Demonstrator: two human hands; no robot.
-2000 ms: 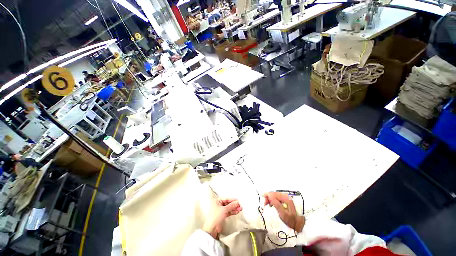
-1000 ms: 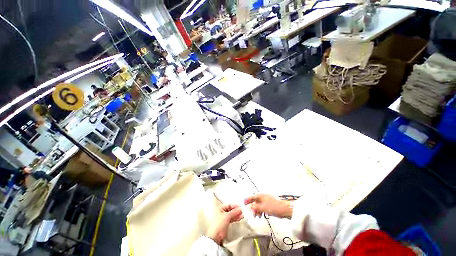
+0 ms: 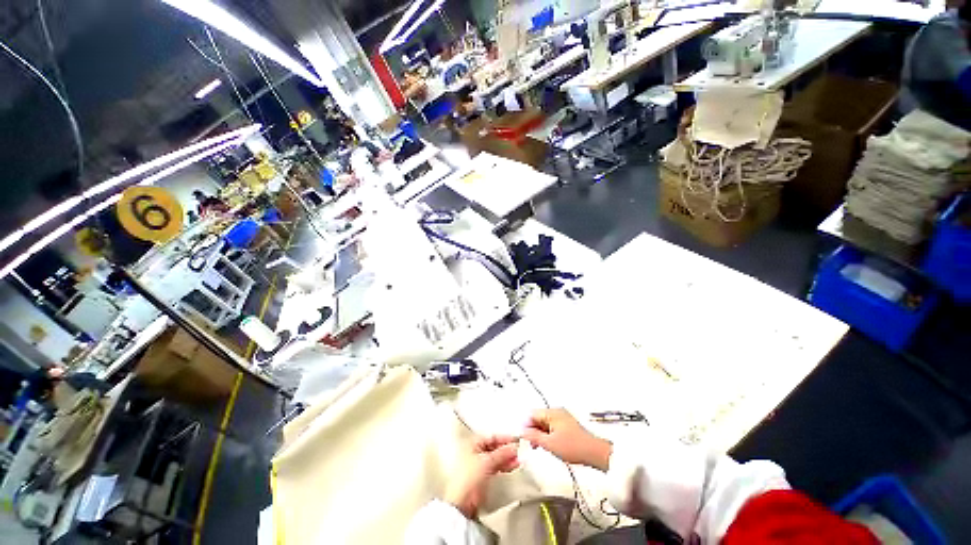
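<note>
A beige canvas bag piece (image 3: 367,458) with a yellow edge strip lies in front of me, at the lower middle. My left hand (image 3: 484,468) is at its right side, with fingertips pinched on the beige cloth. My right hand (image 3: 566,438) is right beside it, its fingertips almost touching the left ones and pinched together; what they pinch is too small to tell. A small dark metal tool (image 3: 618,416) lies on the white table (image 3: 735,319) right of my right hand. A thin dark cord (image 3: 580,493) curves below my right hand.
A white sewing machine (image 3: 426,303) stands ahead, with a dark heap (image 3: 543,266) beside it. A small yellowish strip (image 3: 662,368) lies on the table. Blue bins (image 3: 873,298) and a beige stack (image 3: 907,181) are at right. A person (image 3: 937,69) is at the upper right edge.
My right hand has moved left from near the dark tool to my left hand, its fingertips now meeting the left ones. The dark tool shows more fully. The view has shifted slightly.
</note>
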